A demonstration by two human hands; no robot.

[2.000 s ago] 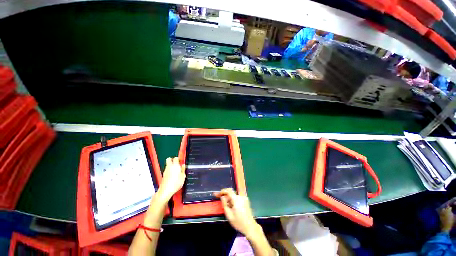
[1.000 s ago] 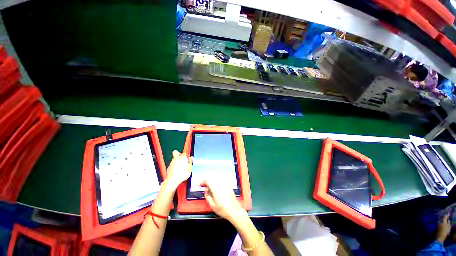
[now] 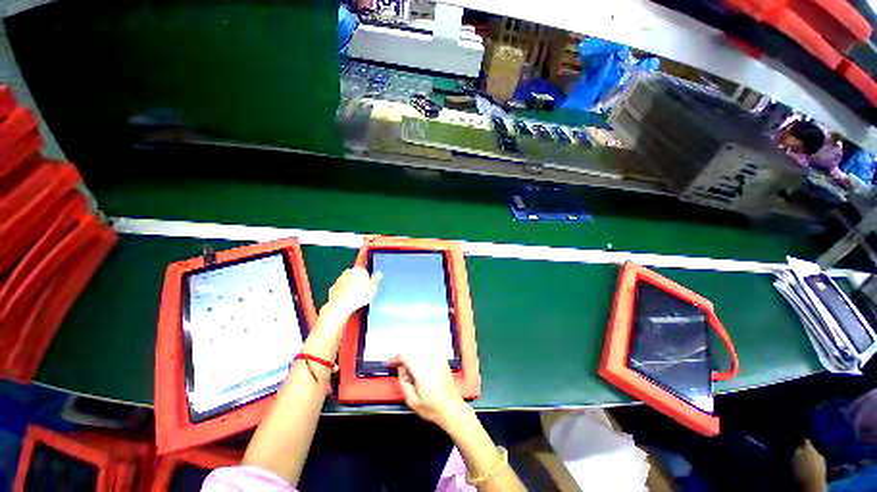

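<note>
A tablet with a pale blue-white screen (image 3: pixel 412 312) lies in a red foam tray (image 3: pixel 467 327) in front of me. My left hand (image 3: pixel 354 290) rests on the tray's left edge near the screen's upper left. My right hand (image 3: pixel 423 384) is at the tablet's bottom edge, a finger at the screen's lower part. Neither hand lifts anything. A second tablet (image 3: pixel 242 332) with a white screen of small icons lies in a red tray to the left, a dark stick (image 3: pixel 209 255) at its top edge.
A dark tablet in a red tray (image 3: pixel 673 346) lies at right, a pile of flat sheets (image 3: pixel 822 317) beyond it. Red trays are stacked at far left (image 3: pixel 48 240). A blue panel (image 3: pixel 550 204) lies past the white stripe. A person's hand (image 3: pixel 810 466) shows lower right.
The middle tablet's screen went from black with text lines to pale blue-white. My left hand has moved up along the tray's edge. My right hand has shifted left at the screen's bottom.
</note>
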